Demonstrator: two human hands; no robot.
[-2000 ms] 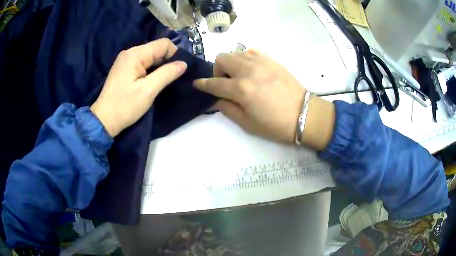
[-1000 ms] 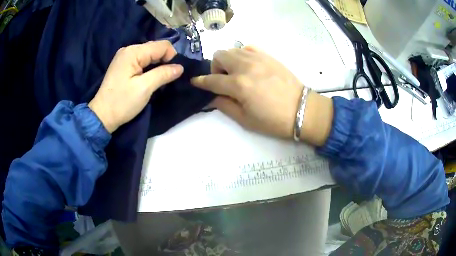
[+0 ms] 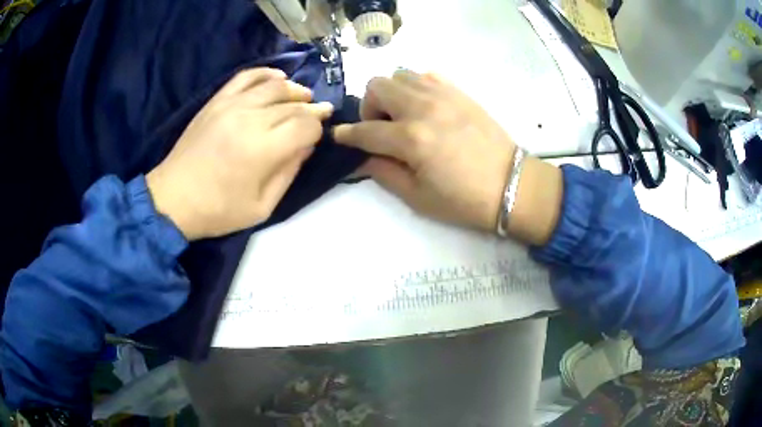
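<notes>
The dark navy cloth covers the left of the white table and hangs over its front edge. My left hand lies on the cloth, thumb and fingers closed on a fold near the presser foot. My right hand, with a silver bracelet, pinches the cloth's right edge between thumb and fingers. The presser foot stands just above my fingertips, with cloth at it. The part of the cloth under my hands is hidden.
The machine head has a cream ribbed knob. Black shears lie right of it, beside a tan card. Small tools lie at the far right. A printed ruler scale runs along the table's front edge.
My left hand has moved right, closer to my right hand, and its fingers have closed together. The cloth's hanging edge has shifted left and slants more. My right hand has hardly moved.
</notes>
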